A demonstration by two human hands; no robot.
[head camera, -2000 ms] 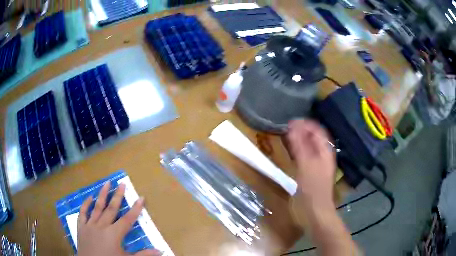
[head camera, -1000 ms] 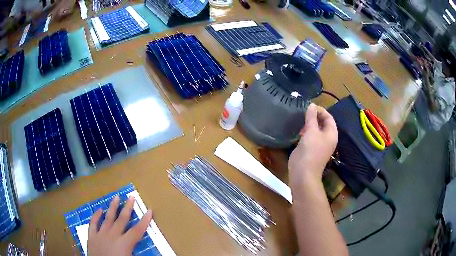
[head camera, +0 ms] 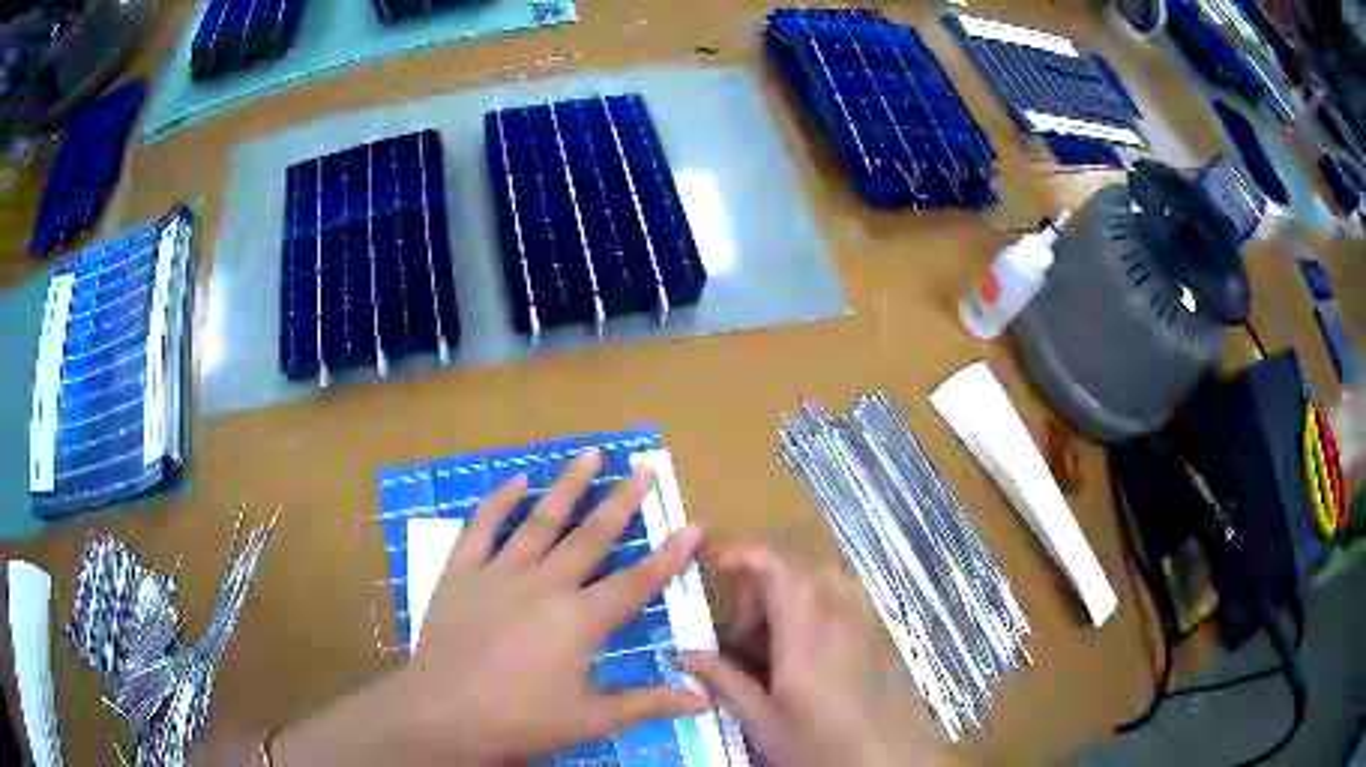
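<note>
The light-blue cell string (head camera: 408,495) lies on the brown tabletop in front of me, with a white strip (head camera: 682,592) along its right edge and another partly showing on its left. My left hand (head camera: 547,622) lies flat across it, fingers spread, holding nothing. My right hand (head camera: 809,652) is at its right edge, thumb tip on the white strip and index finger bent just outside it. Whether it pinches anything is too blurred to tell. Long ribbon pieces (head camera: 914,570) lie right of this hand.
Two navy stacks of tabbed cells (head camera: 367,247) stand on a grey sheet (head camera: 779,255). Finished strings (head camera: 113,360) and short ribbon pieces (head camera: 143,637) are left. At right are white strips (head camera: 1019,480), a white bottle (head camera: 1007,285), a grey drum (head camera: 1124,307) and a black pouch with cords (head camera: 1251,495).
The view has swung left. My right hand has moved from beside the grey drum to the cell string's right edge. My left hand still lies on the cell string.
</note>
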